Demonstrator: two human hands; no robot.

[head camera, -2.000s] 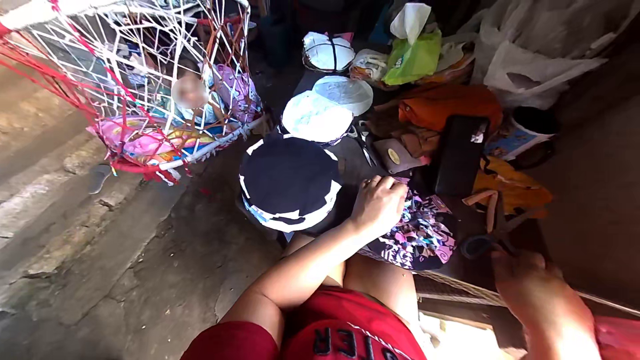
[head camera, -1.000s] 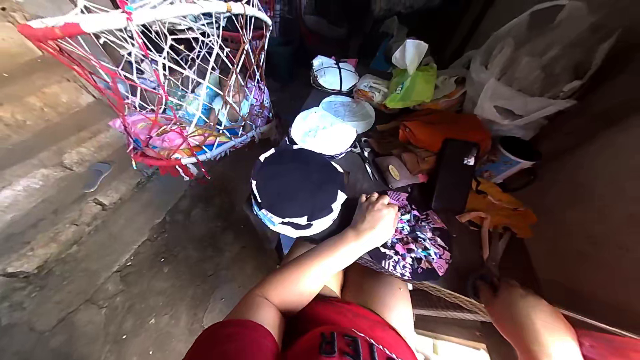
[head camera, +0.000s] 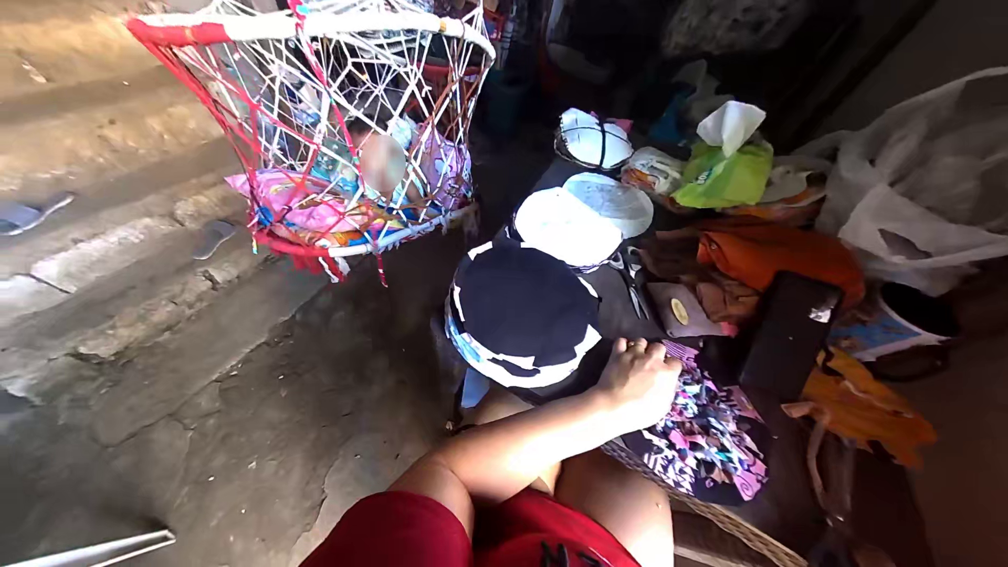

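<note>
My left hand (head camera: 642,380), fingers curled, rests at the left edge of a pile of pink, purple, white and black fabric scraps (head camera: 709,437); whether it grips any cloth is hidden. The scraps lie on dark cloth beside my thigh. Just left of that hand is a stack of round cloth pieces with a black disc (head camera: 526,307) on top and jagged white edges below. My right hand is not discernible. Near the lower right edge, a dim pair of scissors (head camera: 836,504) lies in shadow. Another pair of scissors (head camera: 632,287) is beyond my left hand.
Pale fabric discs (head camera: 565,227) and a tied white bundle (head camera: 594,140) stand farther back. A black phone-like object (head camera: 790,335), a pouch (head camera: 679,309), orange cloth (head camera: 780,256), a mug (head camera: 890,323) and plastic bags (head camera: 929,181) crowd the right. A person lies in a hanging net cradle (head camera: 354,24).
My right hand, which held scissors at the lower right in the earlier frames, is no longer discernible. The net cradle's position in view has shifted right. My left hand stays beside the scraps.
</note>
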